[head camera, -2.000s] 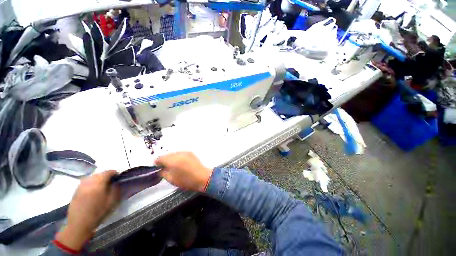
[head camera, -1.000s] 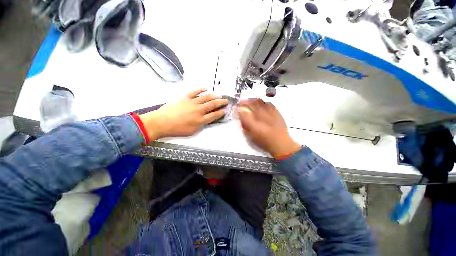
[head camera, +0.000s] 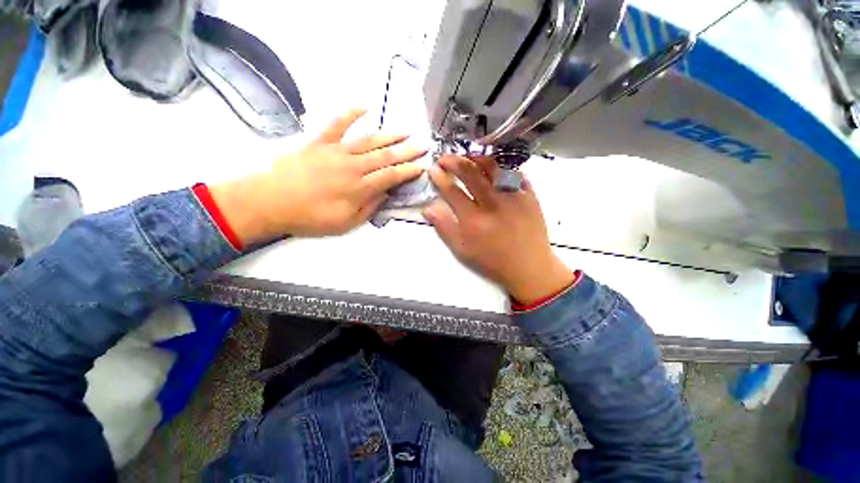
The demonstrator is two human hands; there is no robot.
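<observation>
A pale grey fabric piece lies under my fingertips at the presser foot of the white sewing machine. Most of the piece is hidden by my hands. My left hand lies flat on it, fingers spread and pointing at the foot. My right hand is at the near right side of the foot, fingers bent, with its fingertips on the piece's edge. Both hands press the piece down on the table; neither visibly grasps it. The needle itself cannot be made out.
Grey pieces with black edges lie at the table's far left, one long piece pointing towards my left hand. Another grey piece is at the left edge. White cloth hangs over a blue bin below left. Dark fabric is at the right.
The view has moved closer to the machine head. My left hand has spread flatter over the piece. My right hand's fingers have opened from a bunched pose and lie beside the foot.
</observation>
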